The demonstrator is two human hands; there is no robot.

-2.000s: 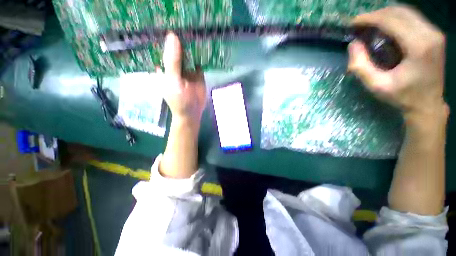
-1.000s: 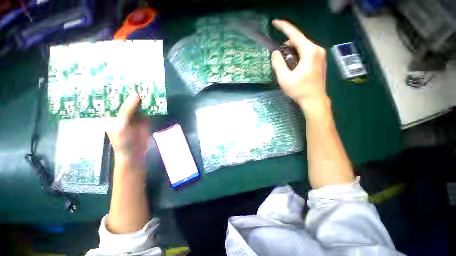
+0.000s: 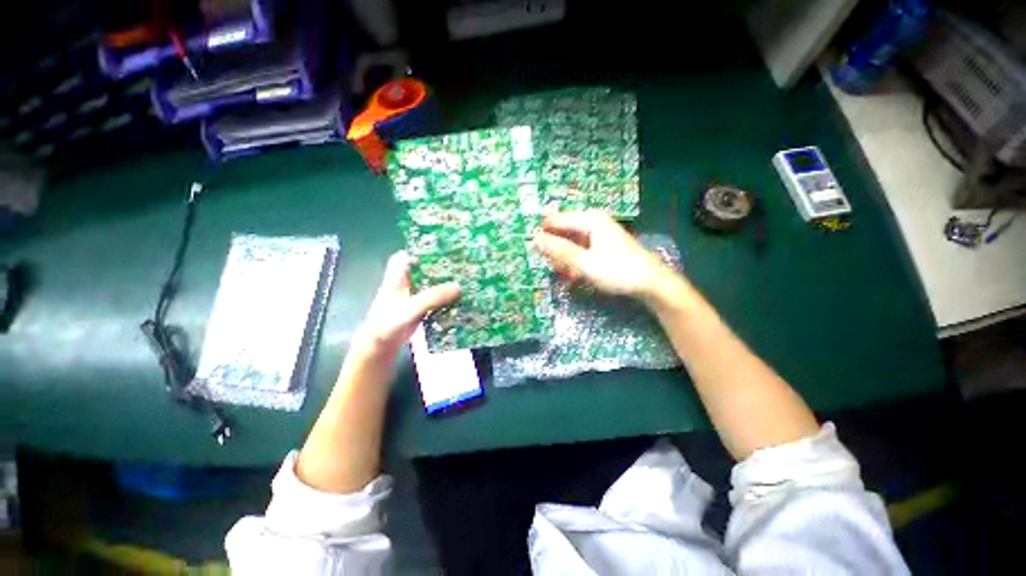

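Note:
A green PCB panel (image 3: 478,231) is held upright lengthwise above the bench in both hands. My left hand (image 3: 394,309) grips its lower left edge, thumb on the face. My right hand (image 3: 596,253) has its fingers at the right edge. Behind the panel, a second green panel in bubble wrap (image 3: 602,146) lies on the mat. Another bubble-wrapped pack (image 3: 608,332) lies below my right hand, partly hidden. The smartphone (image 3: 450,377) is partly covered by the panel. The round tape measure (image 3: 722,208) lies right of the boards.
A wrapped white item (image 3: 270,315) and a black cable (image 3: 169,338) lie at left. An orange tool (image 3: 392,110) and purple trays (image 3: 270,122) stand at the back. A handheld meter (image 3: 810,182) is at right, near a pale side table (image 3: 900,203).
The panel has moved right from the left side and turned lengthwise. My right hand has let go of the tape measure, now on the mat, and taken the panel's right edge.

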